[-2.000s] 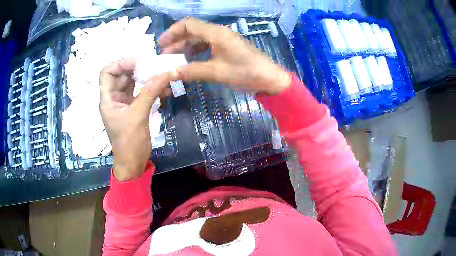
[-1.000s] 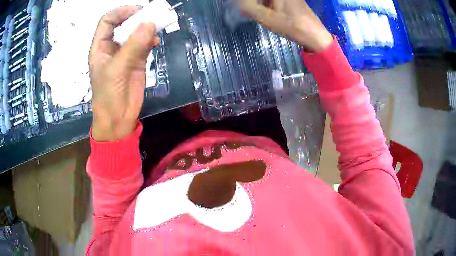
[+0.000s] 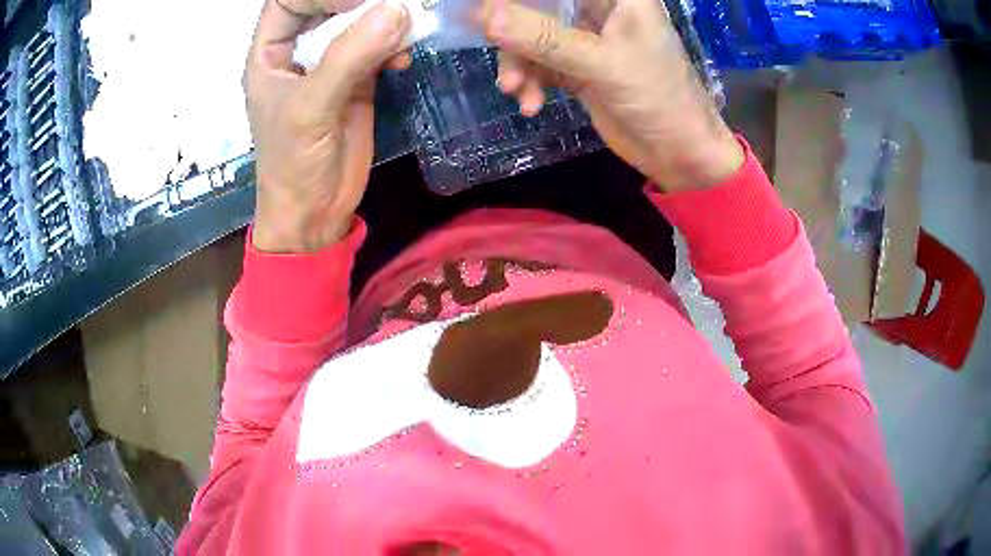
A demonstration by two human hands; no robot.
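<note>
My left hand point(image 3: 315, 130) is at the top left of centre, its fingers closed on a smooth white unit point(image 3: 339, 35). My right hand point(image 3: 636, 92) is to its right, thumb and fingers around a translucent plastic part point(image 3: 462, 24) at the right end of the unit. That part is blurred and cut off by the top edge, so I cannot tell its shape or whether it is fitted on. Behind the hands lies a clear ribbed tray point(image 3: 478, 141). A heap of bright white pieces point(image 3: 158, 98) lies left of my left hand.
A clear tray with rows of slim parts point(image 3: 44, 141) is at the far left. A blue tray point(image 3: 837, 27) is cut off at the top right. The dark table edge point(image 3: 130, 277) runs below the trays. Cardboard boxes point(image 3: 163, 337) and a red plastic stool point(image 3: 943, 304) stand on the floor.
My right hand has come back from the clear tray to the white unit, now with a translucent part. The view has tilted down, so the trays sit higher in the picture.
</note>
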